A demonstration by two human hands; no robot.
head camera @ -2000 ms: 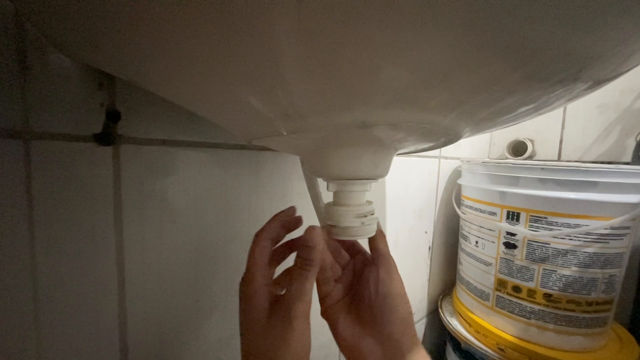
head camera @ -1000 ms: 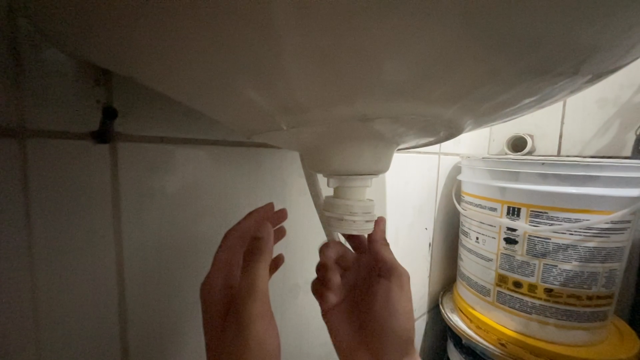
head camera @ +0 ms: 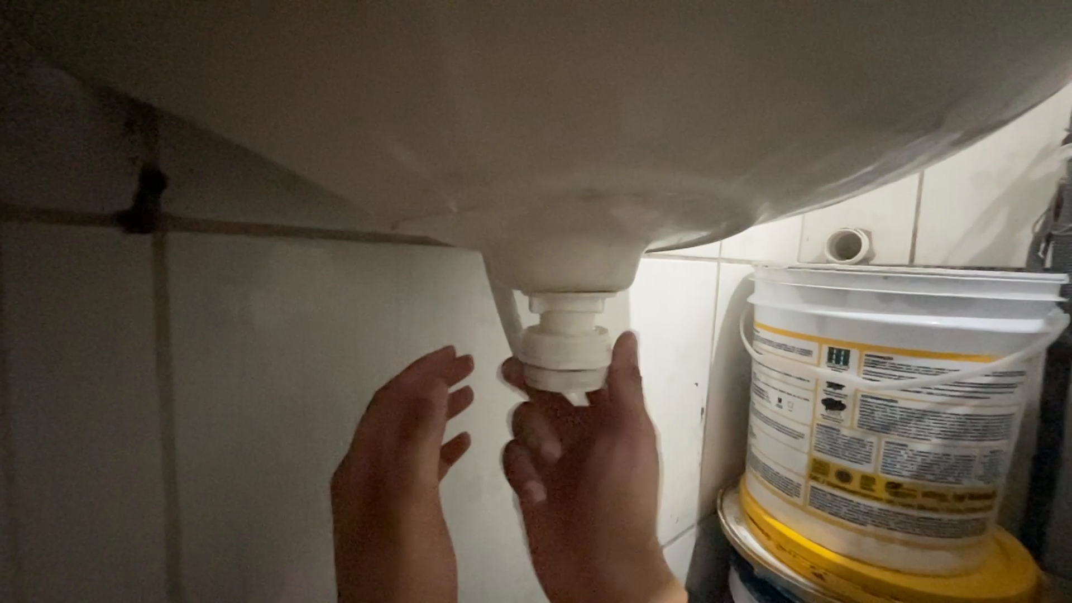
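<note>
The underside of a white ceramic washbasin (head camera: 578,134) fills the upper part of the view. From its neck hangs a white plastic drain fitting (head camera: 566,347) with a ringed nut at its lower end. My right hand (head camera: 586,469) grips that lower end from below, thumb on the right side and fingers around the left and underneath. A small pale piece pokes out under the fitting, too small to name. To the left, my left hand (head camera: 406,469) is raised with curved fingers, holding nothing and apart from the fitting.
At right, a white plastic bucket (head camera: 888,427) with a printed label and a handle stands on a yellow lid (head camera: 1005,565). A white pipe stub (head camera: 847,244) comes out of the tiled wall behind it. A dark fitting (head camera: 146,199) sits on the wall at left.
Two seconds ago my left hand was close beside my right hand near the fitting; it has moved away to the left. My right hand has stayed at the fitting, its fingers shifting around the lower end.
</note>
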